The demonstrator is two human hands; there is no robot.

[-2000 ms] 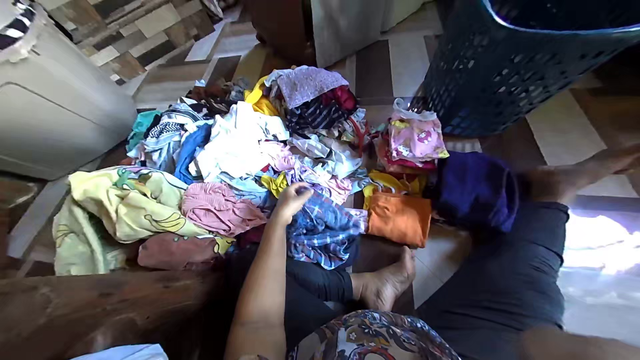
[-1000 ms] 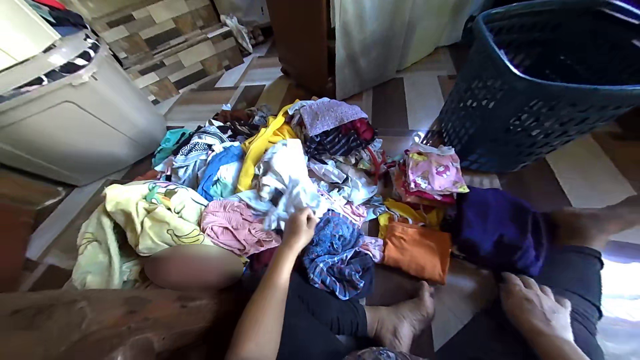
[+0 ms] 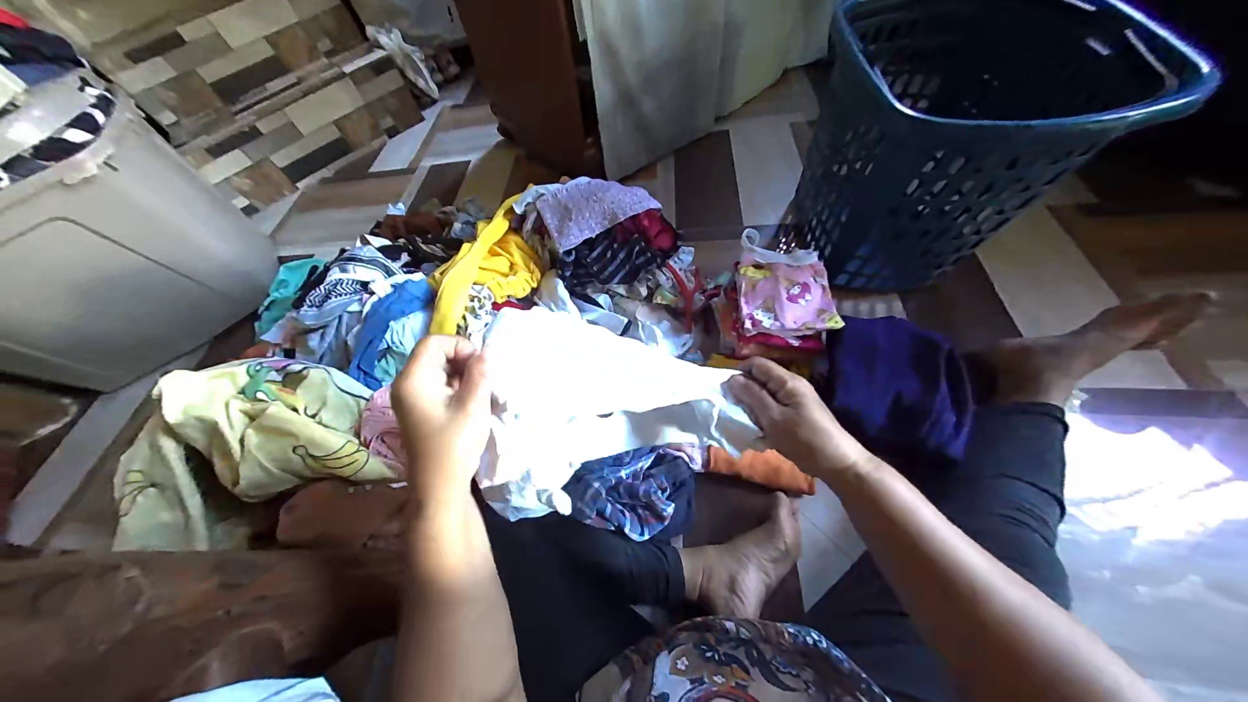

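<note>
A white cloth garment (image 3: 585,380) is stretched between my two hands above a pile of mixed clothes. My left hand (image 3: 444,395) grips its left edge, and my right hand (image 3: 785,409) pinches its right edge. Beneath it lie a blue plaid cloth (image 3: 634,492) and an orange folded cloth (image 3: 760,470), both partly covered. Yellow fabric (image 3: 492,263) and a blue cloth (image 3: 385,327) lie behind my left hand. Pink printed clothing (image 3: 788,292) is stacked beyond my right hand, with a dark purple cloth (image 3: 897,385) beside it.
A dark perforated plastic laundry basket (image 3: 916,185) stands at the back right. A pale plastic bin (image 3: 127,244) with clothes on top is at the left. A light yellow printed cloth (image 3: 263,429) lies near a brown wooden piece (image 3: 195,624). My legs flank the pile.
The white garment has been lifted from the pile and spread out. My right hand has come from my leg to hold its other edge.
</note>
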